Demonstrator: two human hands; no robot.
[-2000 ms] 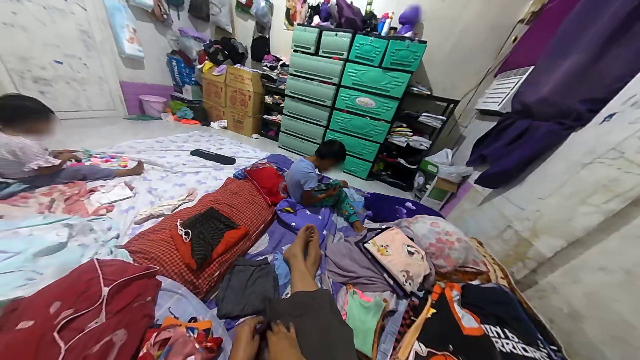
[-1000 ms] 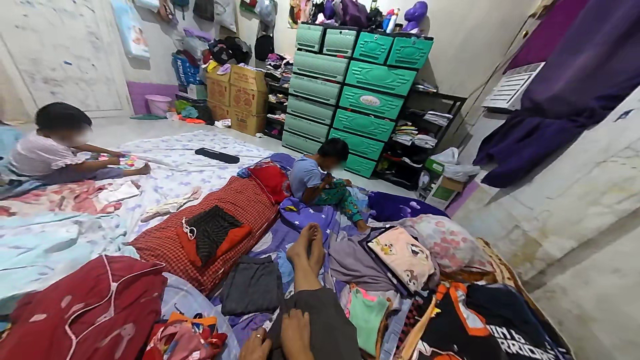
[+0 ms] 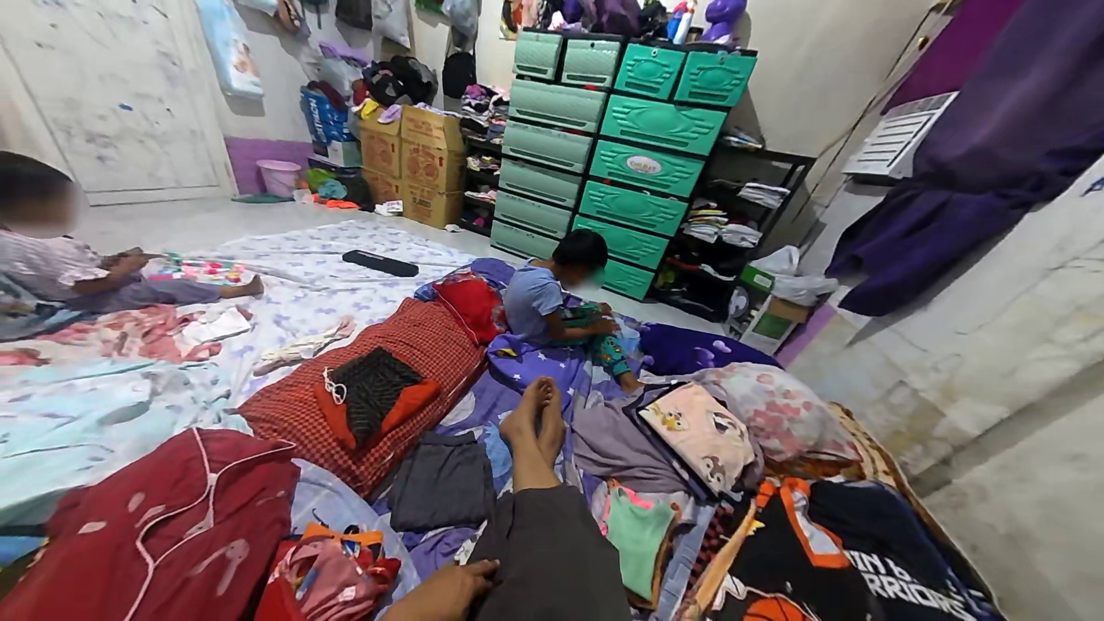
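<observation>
My left hand (image 3: 444, 593) rests at the bottom edge beside my leg, its fingertips touching the dark trousers (image 3: 552, 552); it holds nothing that I can see, and how far its fingers are spread is unclear. My right hand is out of view. Folded dark grey cloth (image 3: 442, 483) lies just beyond my left hand. To its left are a bundle of red and pink clothes (image 3: 332, 573) and a red garment with white piping (image 3: 181, 526). A mint green cloth (image 3: 638, 535) lies right of my legs, near a folded pink printed garment (image 3: 699, 431) and a black and orange shirt (image 3: 802, 552).
One person sits beyond my feet (image 3: 533, 423), another at the far left. A red checkered bolster (image 3: 397, 371) bears a folded black garment (image 3: 375, 392). Green plastic drawers (image 3: 651, 168), cardboard boxes (image 3: 431, 164) and a rack of folded clothes (image 3: 733, 216) stand along the back.
Both my hands were at my thighs earlier; now only the left shows, and the right has left the view. The person at the left has drawn their hands back from the colourful item.
</observation>
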